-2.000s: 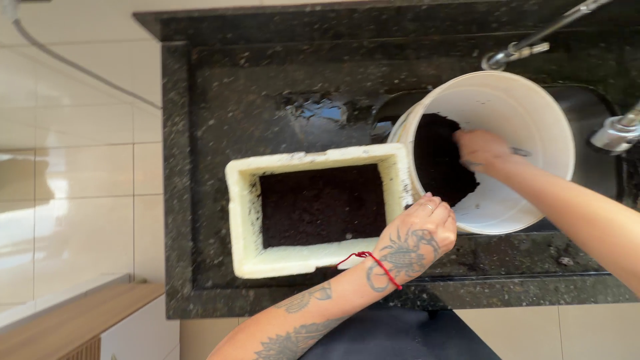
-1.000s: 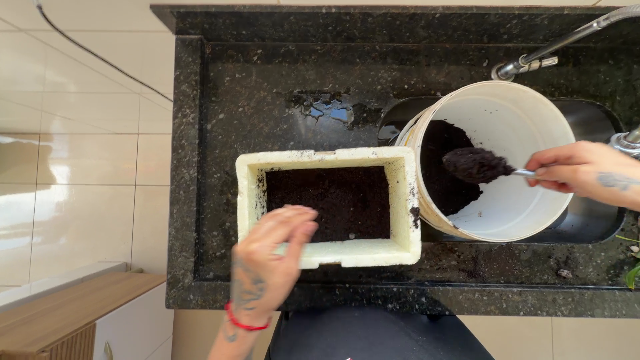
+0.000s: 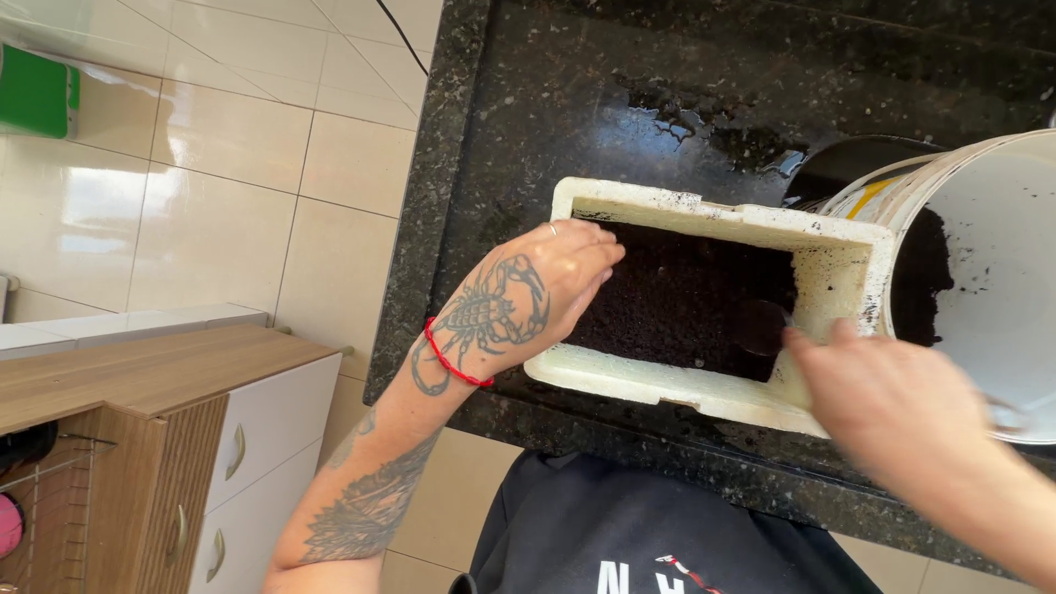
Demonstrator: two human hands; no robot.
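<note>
A white foam box [image 3: 627, 367] stands on the dark stone counter with dark soil [image 3: 676, 297] spread over its bottom. My left hand [image 3: 540, 285] rests at the box's left wall, fingers bent over the rim, with no tool visible in it. Blurred by motion, my right hand [image 3: 891, 396] is over the box's right end and grips a spoon-like scoop [image 3: 761, 326], whose dark bowl is low against the soil. Just right of the box is a white plastic bucket [image 3: 1002, 272], cut off by the frame, with more soil inside.
Water lies on the granite counter [image 3: 569, 99] behind the box. Part of a sink basin [image 3: 850, 165] shows beside the bucket. To the left are a wooden cabinet [image 3: 165, 363] with white drawers and a green container [image 3: 37, 91] on the tiled floor.
My right hand has carried the scoop from above the bucket left into the foam box. My left hand has moved from over the soil to the box's left wall. The view has shifted left.
</note>
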